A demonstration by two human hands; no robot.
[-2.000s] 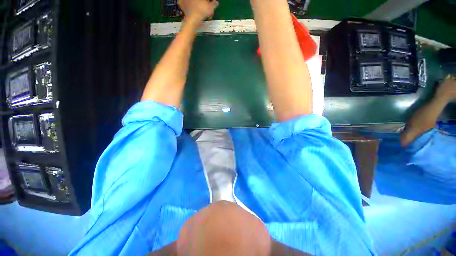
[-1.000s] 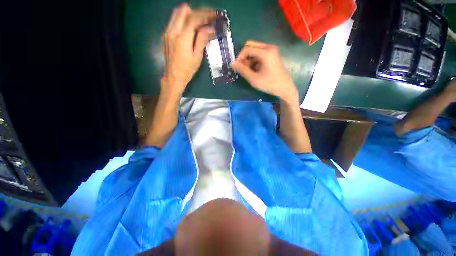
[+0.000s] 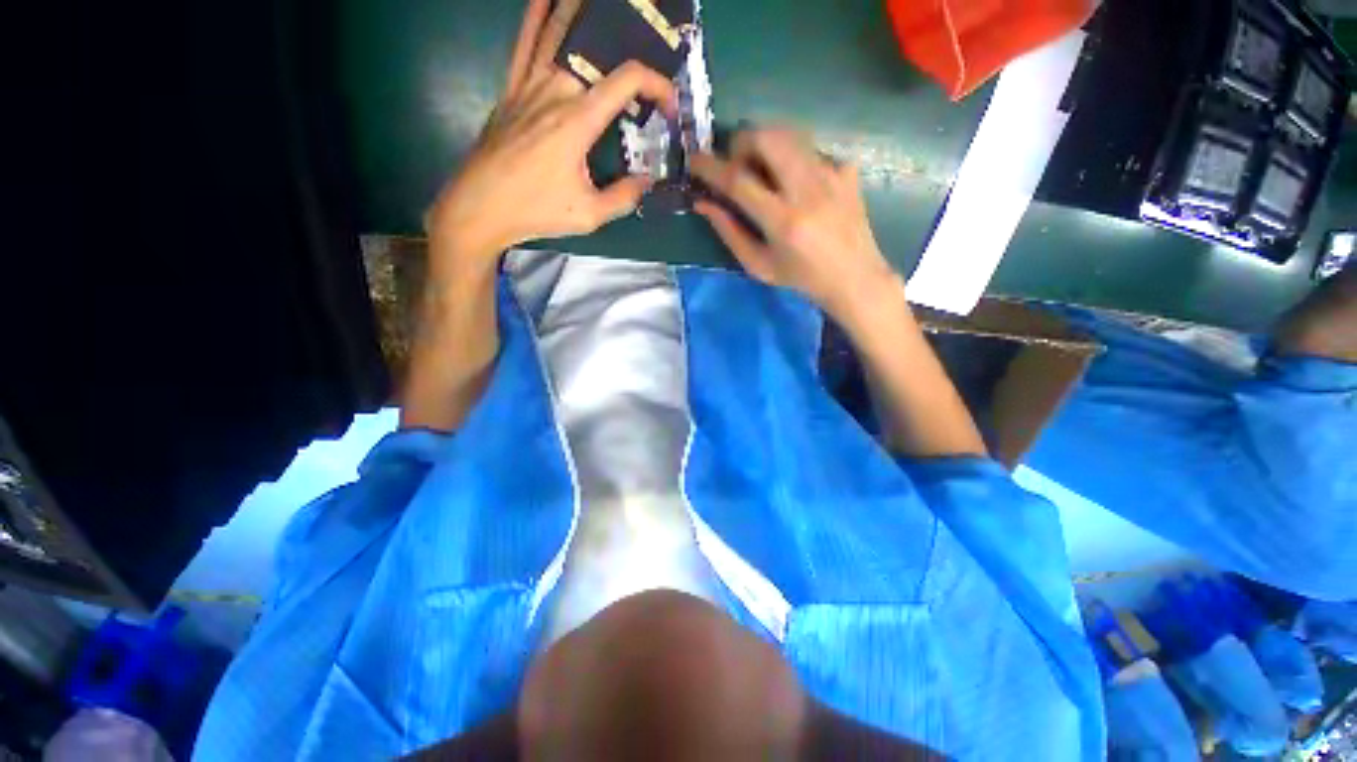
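An open phone assembly lies on the green bench (image 3: 833, 90) in front of me, with a dark part marked by tan strips (image 3: 618, 37) at its left and silver inner parts at its right. My left hand (image 3: 543, 157) is on its left side, thumb and index finger curved around the near end and touching it. My right hand (image 3: 789, 209) is at its right edge, fingertips against the near right side. My fingers cover part of the phone, and its far end is cut off by the picture's top edge.
A red bin (image 3: 990, 30) stands at the upper right with a white paper strip (image 3: 997, 179) beside it. A black four-pocket tray (image 3: 1243, 127) with phones is farther right. A tall dark tray stack (image 3: 179, 268) is at left. Another person's blue sleeve (image 3: 1265, 447) is at right; a carton (image 3: 1042, 387) is below the bench.
Both hands came back from the far rail to the near bench with a phone there. Since one second ago, my left hand has shifted and a dark part with tan strips shows beside the phone.
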